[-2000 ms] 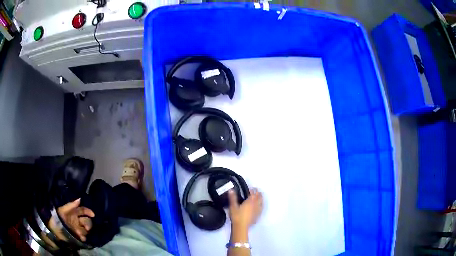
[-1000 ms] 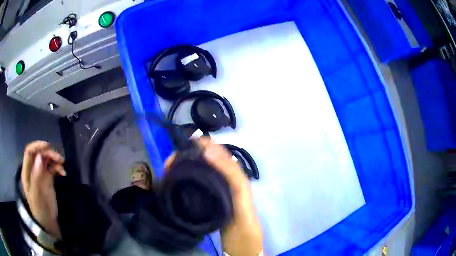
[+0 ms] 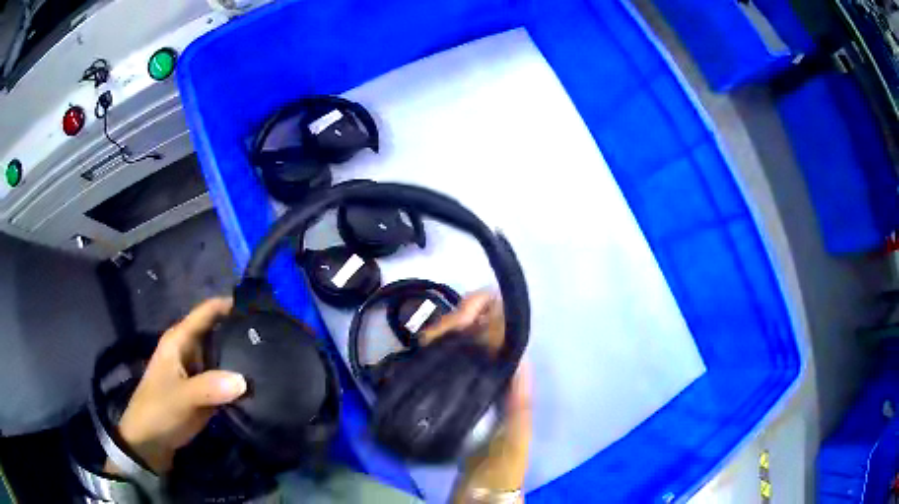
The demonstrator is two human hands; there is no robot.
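A black over-ear headset (image 3: pixel 513 285) is held up over the near left edge of the blue tote (image 3: pixel 759 345), its band arched away from me. My left hand (image 3: pixel 177 389) grips its left ear cup, thumb on the outer face. My right hand (image 3: pixel 498 394) is at the right ear cup, partly hidden behind it. Three folded black headphones lie in a column on the white sheet (image 3: pixel 582 276) along the tote's left side: a far one (image 3: pixel 340 133), a middle one (image 3: pixel 380 228) and a near one (image 3: pixel 414 315). White labels show on their cups. The held headset overlaps the nearer two.
A white machine (image 3: pixel 59 212) with green and red buttons and a thin black cable stands at the left. More headphones (image 3: pixel 113 379) hang by my left forearm, partly hidden. Smaller blue bins (image 3: pixel 838 162) stand on the floor at the right.
The headset, earlier blurred at my right hand, is now held between both hands. My left hand has moved right onto a cup. The view has shifted, with the tote further left.
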